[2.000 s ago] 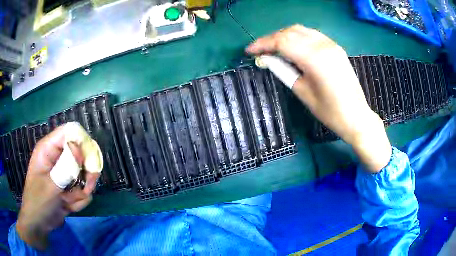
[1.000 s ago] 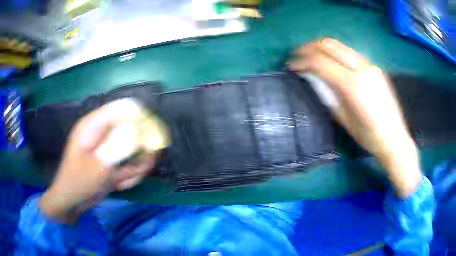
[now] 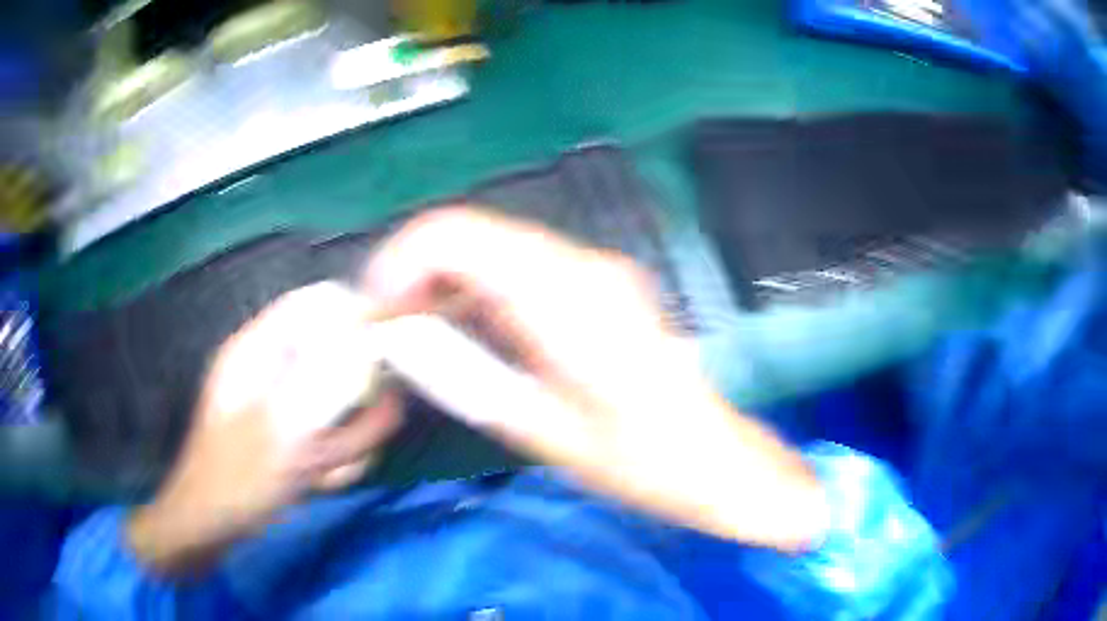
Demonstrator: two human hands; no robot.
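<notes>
The view is strongly blurred. Black plastic housings (image 3: 146, 364) stand in a row on the green bench (image 3: 571, 85), partly hidden behind my hands. My left hand (image 3: 297, 394) is curled over the row at centre left, with pale sleeves on its fingers. My right hand (image 3: 534, 328) reaches across the row, and its fingertips meet my left hand's thumb and fingers. A white sleeve covers a finger of my right hand. Whether either hand holds a small part is hidden by the fingers and blur.
Another group of black housings (image 3: 862, 194) stands at the right, beyond a gap. A silver base plate (image 3: 267, 134) lies at the upper left with a green button (image 3: 407, 52). A blue parts tray (image 3: 898, 34) is at the upper right. A blue sleeve (image 3: 1080, 315) shows at the right edge.
My right hand has moved left from the far edge of the housings to my left hand. The camera view has shifted and blurred.
</notes>
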